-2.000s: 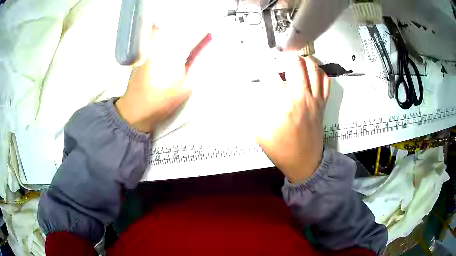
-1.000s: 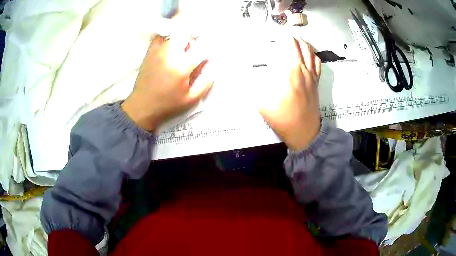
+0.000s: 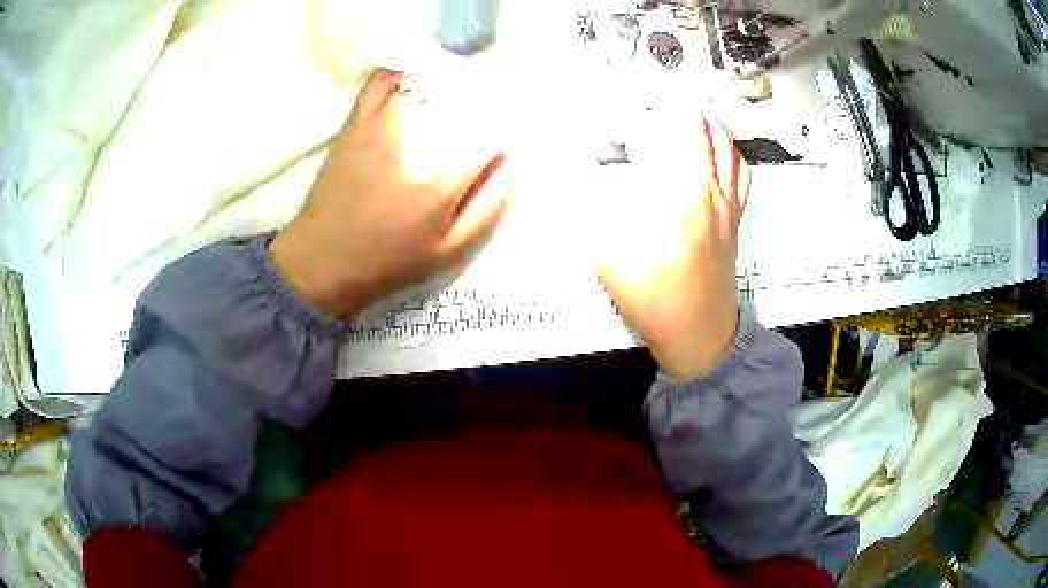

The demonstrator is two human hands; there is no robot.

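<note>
White to cream cloth [image 3: 207, 138] lies over the left of the table; its edges vanish in glare between my hands. My left hand [image 3: 397, 207] lies palm down left of the needle area, fingers forward, thumb apart. My right hand [image 3: 690, 258] lies palm down below the presser foot area [image 3: 747, 52], fingers forward and close together. Both hands rest flat on a glaring white surface. Whether cloth is under the fingertips cannot be told. The white machine head [image 3: 827, 29] is at the top right, partly blurred.
Black-handled shears [image 3: 911, 184] and a slim silver tool [image 3: 860, 132] lie right of the needle area. A printed ruler [image 3: 873, 271] runs along the front edge. A blue-grey bar [image 3: 467, 23] hangs at the top. Loose cream cloth [image 3: 908, 431] hangs at the lower right by yellow tubing [image 3: 832, 358].
The view has shifted. My left hand has moved right and nearer the front edge since the oldest frame, its thumb still apart. My right hand keeps a similar flat pose.
</note>
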